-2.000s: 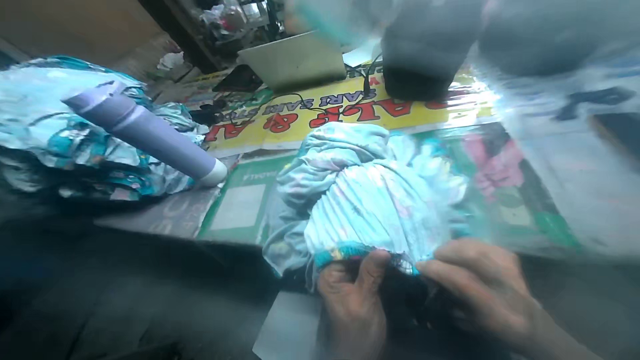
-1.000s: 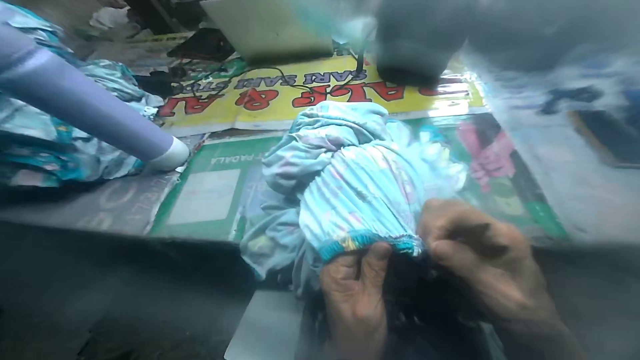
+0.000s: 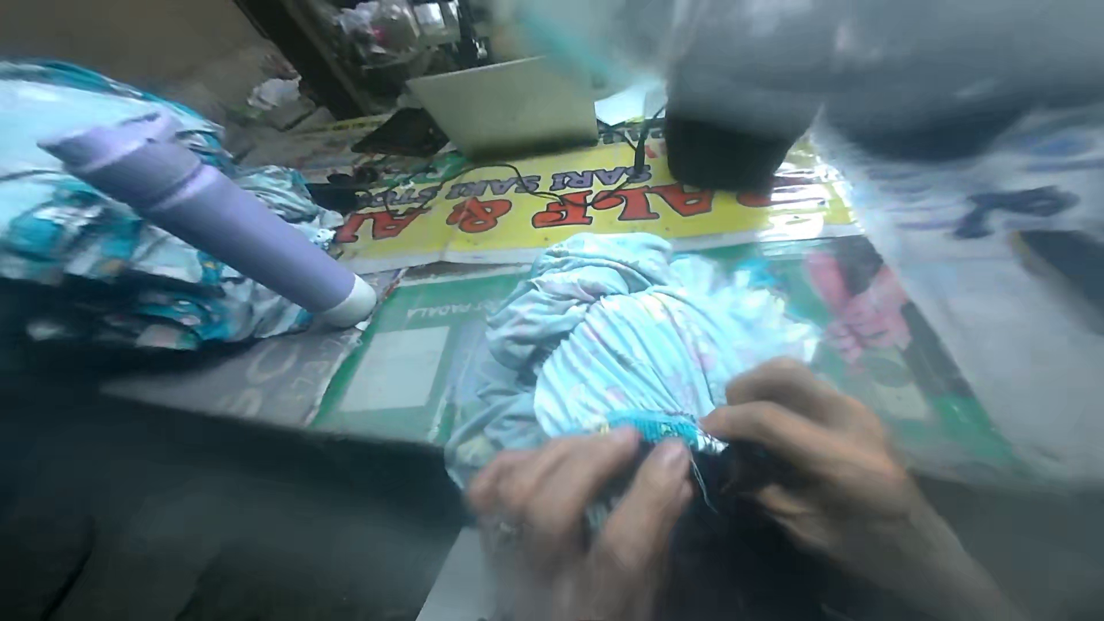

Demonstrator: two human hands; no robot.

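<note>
A light blue patterned fabric piece lies bunched at the front edge of the table, its gathered teal band toward me. My left hand pinches that band from below, thumb and fingers closed on it. At the band's right end, my right hand has its thumb and forefinger on the fabric edge. A loose thread hangs between the two hands. The right hand's other fingers are partly blurred, and what lies under them is dark and hidden.
A pile of similar teal and white fabric sits at left, with a purple cylindrical object slanting before it. A pale panel, cables and a dark object stand behind. Printed sheets cover the table.
My left hand now shows more fingers spread across the band; a second ago mainly its thumb and forefinger were visible there. The view has shifted, bringing the fabric pile back into fuller view.
</note>
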